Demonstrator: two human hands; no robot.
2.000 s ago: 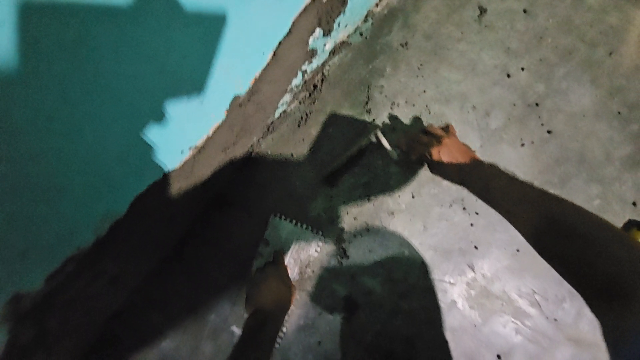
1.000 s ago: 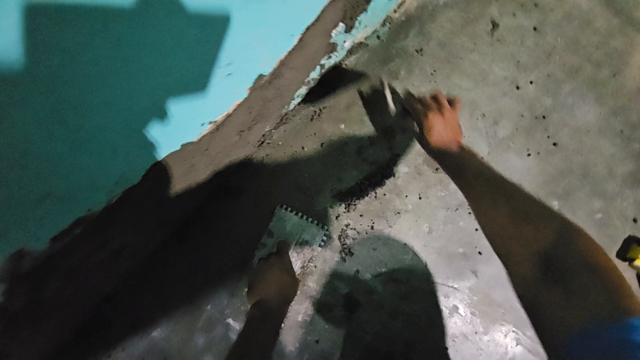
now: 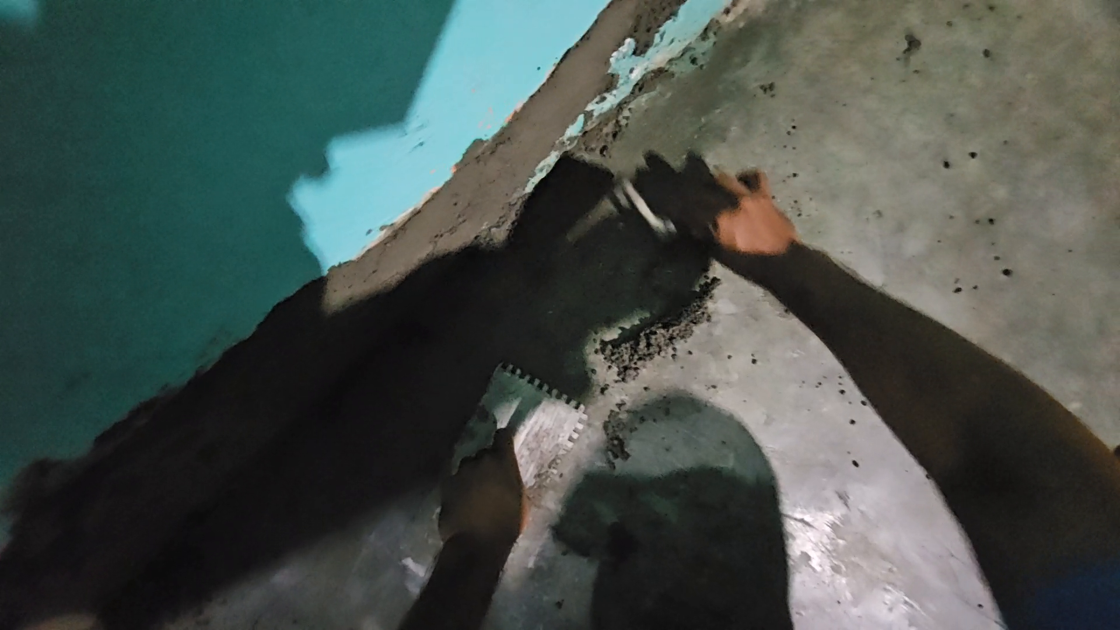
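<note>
My left hand [image 3: 483,494], in shade at the lower middle, grips a flat metal notched trowel [image 3: 547,433] with toothed edges, held low over the concrete floor. My right hand [image 3: 754,220] is blurred, near the foot of the wall at upper centre, closed around a hand tool [image 3: 646,208]. Only a pale, narrow part of that tool shows clearly; the rest is lost in dark shadow, so its type is unclear. Dark crumbs of mortar [image 3: 656,341] lie in a curved line on the floor between the two hands.
A turquoise wall [image 3: 385,175] fills the upper left. Along its base runs a band of grey-brown mortar [image 3: 490,184] beside flaking turquoise paint [image 3: 626,74]. The concrete floor [image 3: 892,210] carries scattered specks. Shadows of the arms and head cover much of the middle.
My right hand and its tool moved up along the floor, then back down a little. A line of crumbs shows between the hands that did not show two seconds ago. The left hand stays low.
</note>
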